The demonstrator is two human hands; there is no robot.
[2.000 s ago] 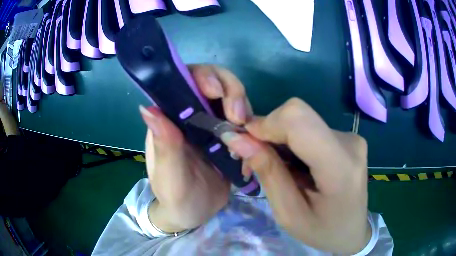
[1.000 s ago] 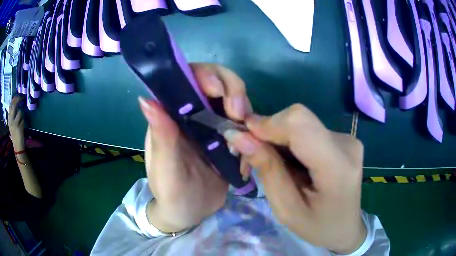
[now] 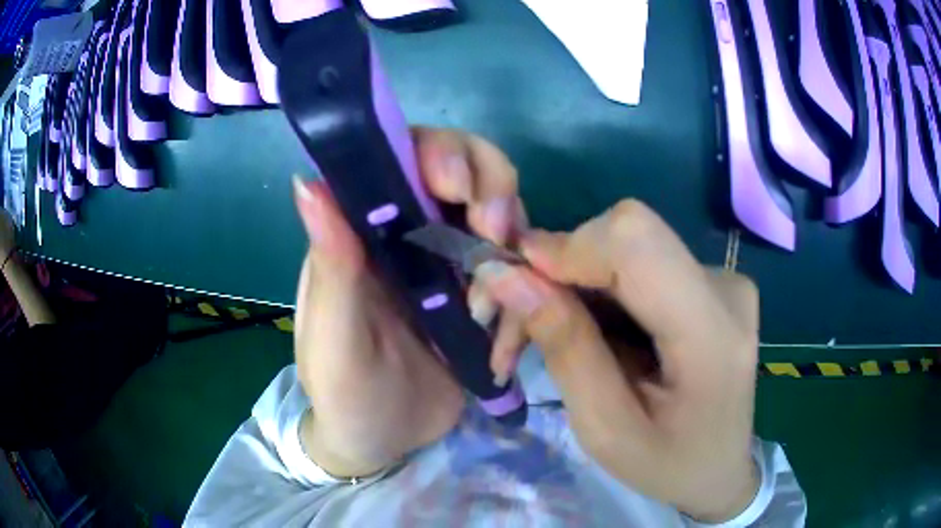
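My left hand [image 3: 377, 340] holds a curved black and pink-purple pen casing [image 3: 346, 134] from below, thumb on one side and fingers round the other. Its wide black end with a small round hole points up and left, its narrow end down towards me. Two small pink oval buttons show on the black face. My right hand [image 3: 629, 330] pinches a thin grey flat strip [image 3: 446, 245], possibly a blade, between thumb and forefinger. The strip's far end lies over the black face between the two buttons; whether it touches is unclear.
More pink-purple and black casings stand in rows on the dark green bench [image 3: 578, 165], at the left [image 3: 129, 155] and right [image 3: 764, 196]. A white sheet [image 3: 609, 46] lies at the top centre. Another person's arm [image 3: 26, 284] shows at the left edge. Yellow-black floor tape runs below the bench.
The casing has turned a little more upright, its wide end moving right and its narrow end lower. The strip has shifted slightly right. The other person's hand rose into view at left, then moved partly out.
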